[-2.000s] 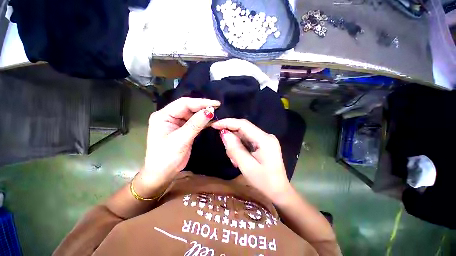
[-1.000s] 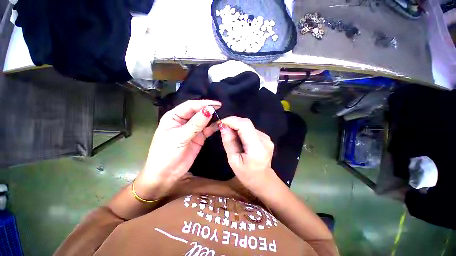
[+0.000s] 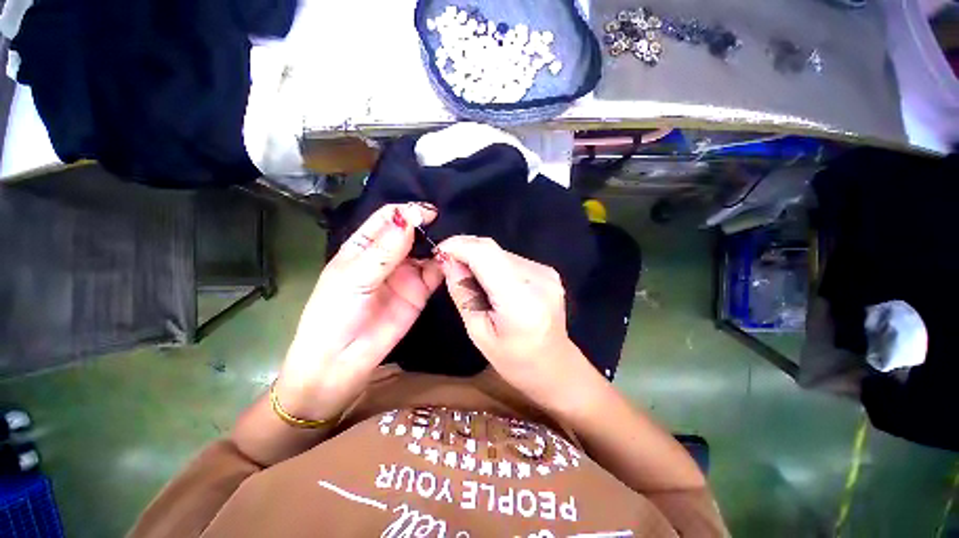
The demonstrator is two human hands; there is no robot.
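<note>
My left hand (image 3: pixel 363 294) pinches a small white button (image 3: pixel 414 215) between thumb and forefinger. My right hand (image 3: pixel 510 310) pinches a thin needle (image 3: pixel 425 238), which spans the small gap to the left fingertips. Thread cannot be made out. Both hands are raised above a black garment (image 3: pixel 484 210) with a white band (image 3: pixel 463 141), lying on the lap. A dark tray (image 3: pixel 573 89) on the table holds many white buttons (image 3: pixel 489 58).
A black garment heap (image 3: pixel 137 84) lies on the table's left. Brass bits (image 3: pixel 633 36) and dark bits (image 3: pixel 720 42) lie on the grey mat (image 3: pixel 831 95). Grey cloth bin (image 3: pixel 95 263) at left; black pile (image 3: pixel 894 242) with a white piece (image 3: pixel 895 336) at right. Green floor below.
The fingertips of both hands have shifted slightly left. The thin needle shows more clearly between them. The table and tray also sit slightly further left and up in the view.
</note>
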